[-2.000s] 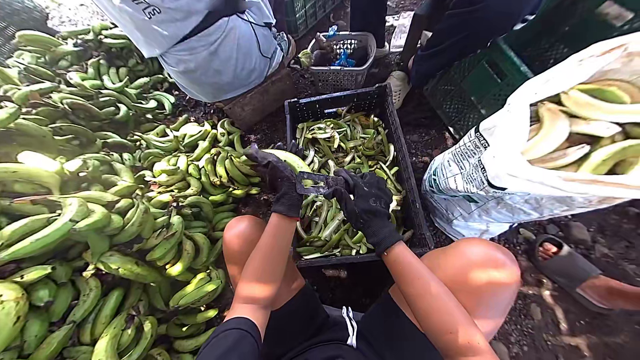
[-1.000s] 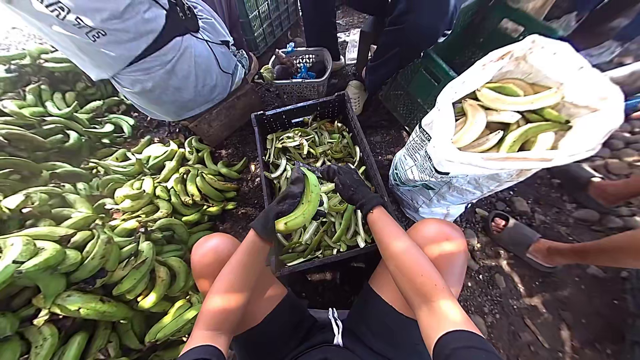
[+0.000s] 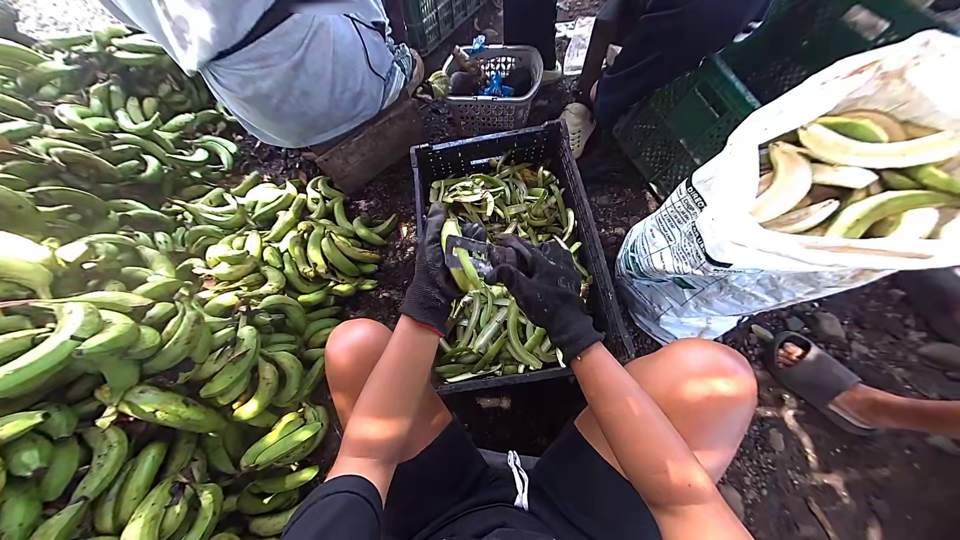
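My left hand (image 3: 433,274), in a black glove, holds a green plantain (image 3: 459,259) upright over the crate. My right hand (image 3: 546,283), gloved too, grips a dark flat peeling blade (image 3: 474,255) that lies across the plantain; a strip of green peel hangs at the blade. Below both hands, the black plastic crate (image 3: 600,262) holds many green peels (image 3: 491,326). To the right stands a white woven sack (image 3: 675,262) with peeled plantains (image 3: 862,150) in its open mouth.
Heaped green plantains (image 3: 187,322) cover the ground at left. A seated person in a light shirt (image 3: 300,82) is at upper left, beside a small basket (image 3: 491,112). Green crates (image 3: 690,120) stand behind the sack. A sandalled foot (image 3: 817,375) rests at right.
One second ago the plantain was held tilted with my right hand just beside it; now it stands more upright and the blade lies against it, with a strip of peel lifted.
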